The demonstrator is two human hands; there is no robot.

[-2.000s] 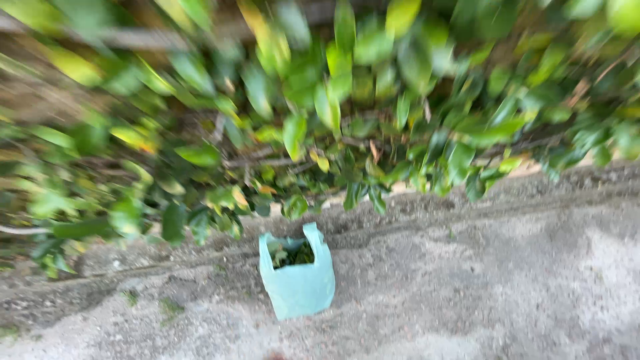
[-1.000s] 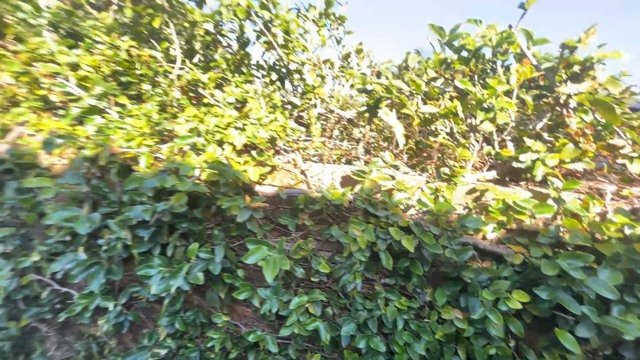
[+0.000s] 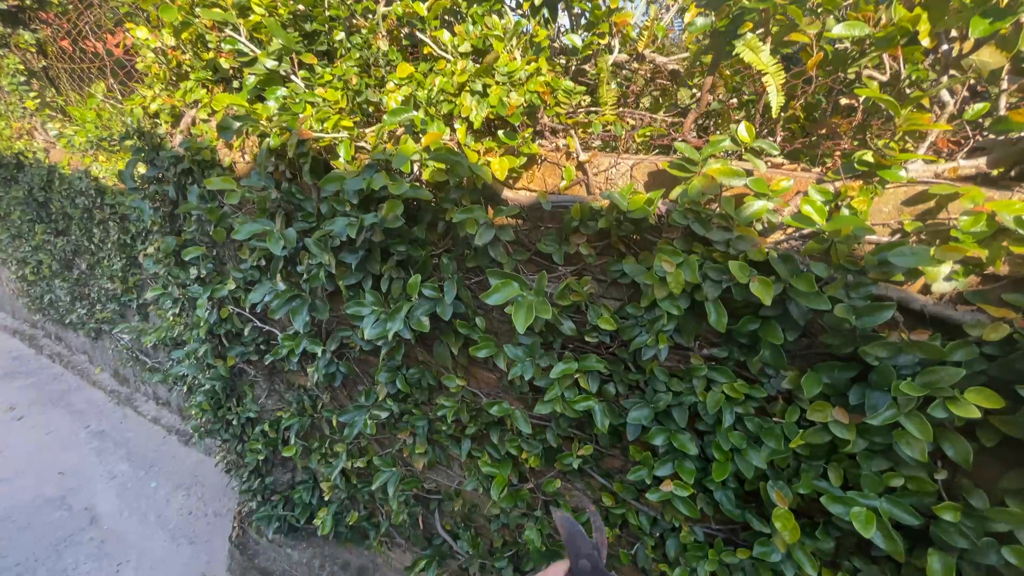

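At the bottom edge, right of centre, the dark metal blades of pruning shears [image 3: 584, 542] point upward, parted at the tips. A fingertip [image 3: 554, 569] shows just left of the blades; which hand it belongs to cannot be told, and the rest of that hand and the handles are out of frame. Behind the blades a leafy green climbing plant [image 3: 520, 376] covers a wall. Whether the blades touch any leaf cannot be told.
The wall's sunlit top [image 3: 624, 172] shows between the leaves, with a thick bare branch [image 3: 932, 306] at right. A wire mesh fence [image 3: 88, 56] stands at upper left. Grey paving [image 3: 96, 472] runs along the wall's foot at lower left.
The view has swung up from the ground and across the wall. The pale green bag of cuttings seen two seconds ago is out of view. The shears' blades have come into view at the bottom.
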